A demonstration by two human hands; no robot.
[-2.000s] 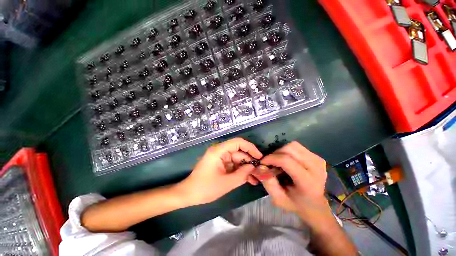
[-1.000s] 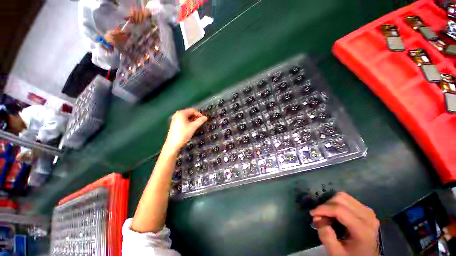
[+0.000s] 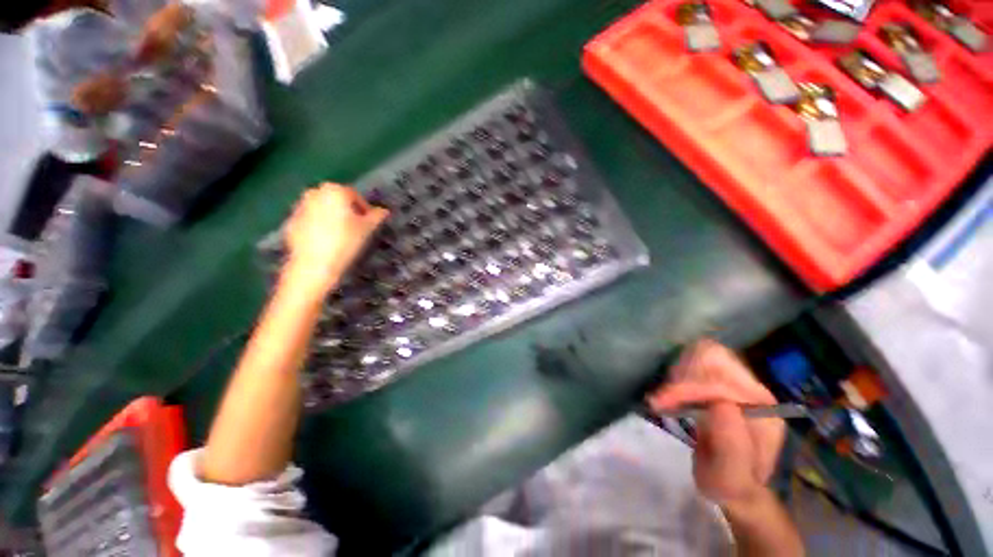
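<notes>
The clear blister tray (image 3: 463,234) lies in front of me with rows of small dark round units in its pockets. My left hand (image 3: 325,231) is over the tray's far left part, fingertips together and pointing down. The picture is blurred there, and I cannot tell whether a unit is between them. My right hand (image 3: 724,419) is at the bench's near edge, right of the tray, with thin tweezers (image 3: 775,411) in its fingers. A blurred scatter of small black parts (image 3: 561,361) lies on the green bench between the tray and my right hand.
A red tray (image 3: 751,180) with metal-ended assemblies (image 3: 825,122) stands at the right. Another red tray (image 3: 167,457) holds a clear tray at the lower left. Another person's hands (image 3: 100,93) are over stacked clear trays (image 3: 180,158) at the upper left. A wired device lies beyond my right hand.
Both hands were together at a small dark part two seconds ago, then parted. My left hand went to the tray's far left and stays there. Tweezers now show in my right hand. The view has shifted.
</notes>
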